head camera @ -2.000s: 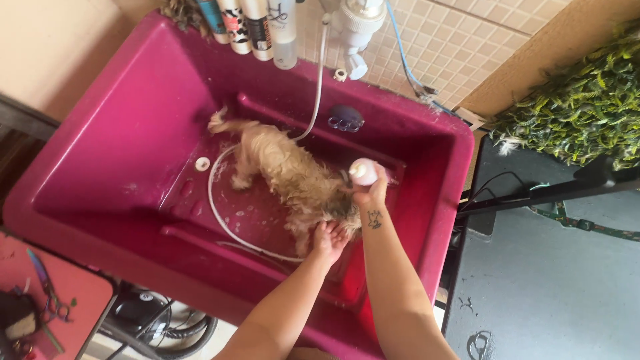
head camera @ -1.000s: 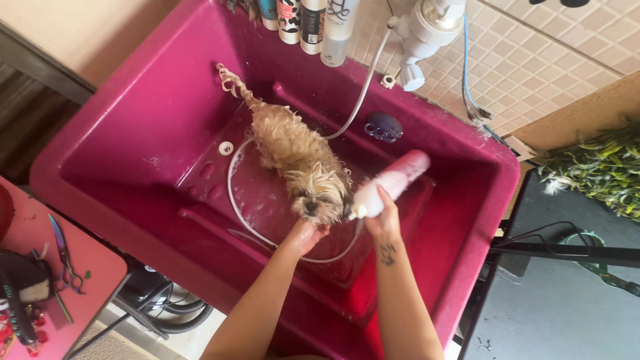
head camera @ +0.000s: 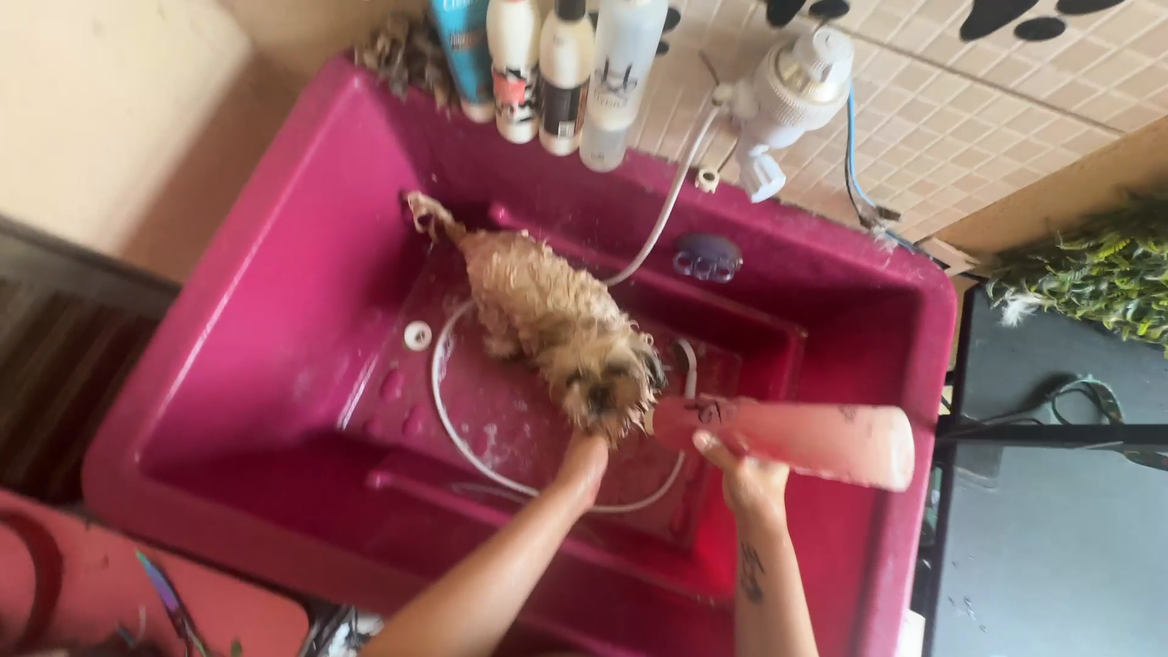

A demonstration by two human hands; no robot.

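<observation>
A small wet dog with curly tan fur (head camera: 547,297) stands in a magenta plastic grooming tub (head camera: 246,356), its face turned toward me. My left hand (head camera: 584,467) is under its chin, the fingers partly hidden by the muzzle. In my right hand (head camera: 750,470) is a translucent bottle of pink liquid (head camera: 812,438), held nearly level with its tip beside the dog's head. A thin white hose (head camera: 456,438) loops around the dog on the tub floor.
Several bottles (head camera: 564,82) stand on the tub's back rim, near a white water heater fitting (head camera: 794,87) on the tiled wall. A dark blue rubber brush (head camera: 707,257) is at the back wall. Scissors (head camera: 169,598) lie on a pink surface, lower left; a dark table (head camera: 1049,547) is at right.
The bottle in my right hand has swung from pointing up at me to lying nearly level beside the dog's head. The dog's face has turned toward me. My left hand stays at its chin.
</observation>
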